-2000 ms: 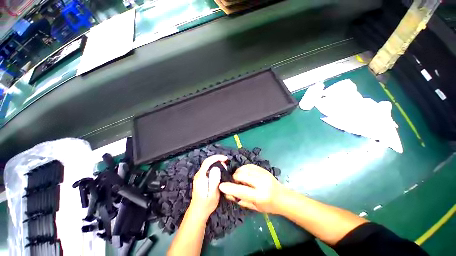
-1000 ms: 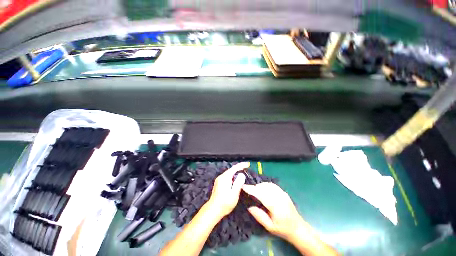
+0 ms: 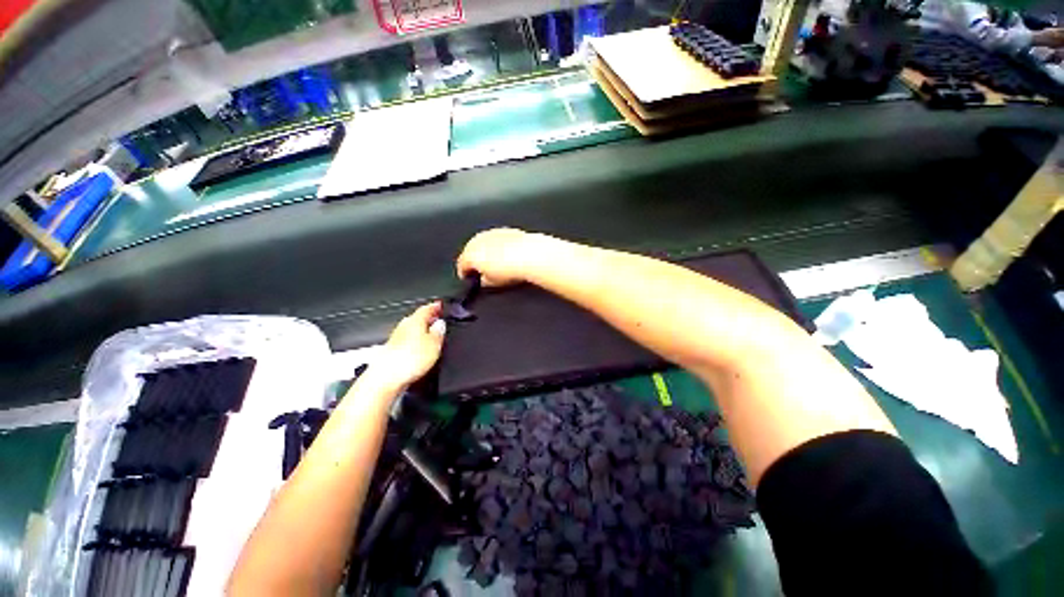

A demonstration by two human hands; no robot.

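Note:
A black angled handle part (image 3: pixel 463 306) is at the left end of the black plastic tray (image 3: pixel 560 349). My right hand (image 3: pixel 499 257) reaches over the tray, and its fingers are closed on the upper end of the part. My left hand (image 3: pixel 415 345) is at the tray's left edge, its fingertips close beside the part. Whether it grips anything is hard to tell. A large loose heap of small black inserts (image 3: pixel 595 490) lies in front of the tray.
Loose handle parts (image 3: pixel 426 466) lie left of the heap, partly behind my left forearm. A plastic-lined white bin (image 3: pixel 274 402) at left holds rows of packed handle parts (image 3: pixel 163 449). A white cloth (image 3: pixel 933 362) lies right of the tray. The dark green conveyor belt (image 3: pixel 700 181) runs behind.
Both hands have moved from over the heap to the tray's left end, a black handle part now showing in my right hand. The heap is now uncovered. The camera view has shifted.

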